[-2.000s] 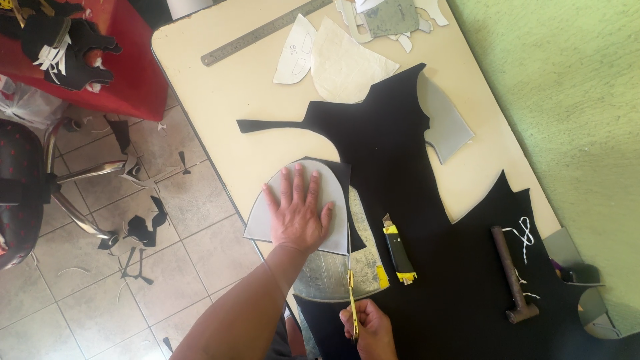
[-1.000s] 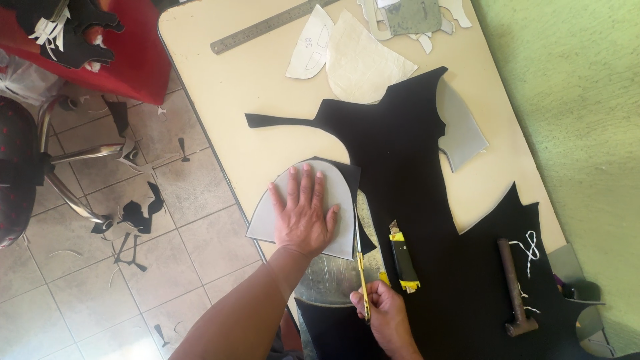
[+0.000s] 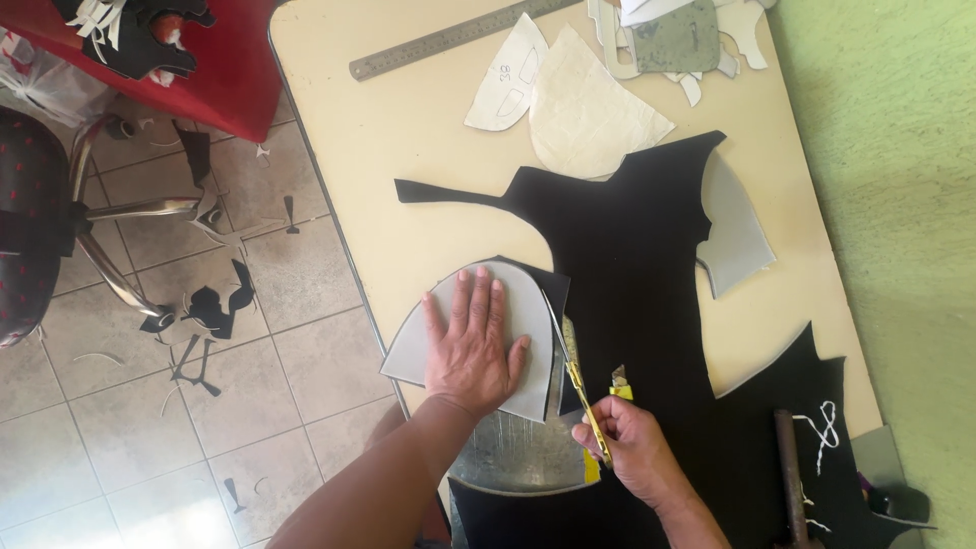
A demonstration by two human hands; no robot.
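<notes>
My left hand (image 3: 476, 339) lies flat, fingers spread, on a grey rounded template (image 3: 526, 305). Beneath the template, black sheet material (image 3: 557, 286) shows along its upper and right edges. My right hand (image 3: 629, 446) grips a slim knife (image 3: 573, 374) with a yellow metal handle, its long thin blade lying along the template's right edge. A scratched metal plate (image 3: 526, 454) shows below the template. Just above my right hand, the blade and yellow end of a utility knife (image 3: 621, 391) stick out; the rest is hidden.
A large black sheet (image 3: 629, 267) spreads over the cream table (image 3: 457, 229). A steel ruler (image 3: 457, 42), white paper patterns (image 3: 583, 114) and grey scraps lie at the top. At lower right is a hammer-like tool (image 3: 791, 473) beside white string (image 3: 827, 435). A wheeled chair (image 3: 137, 210) stands left.
My right hand has moved up along the template's right edge with the slim knife, and now covers most of the utility knife. My left hand stays pressed on the template.
</notes>
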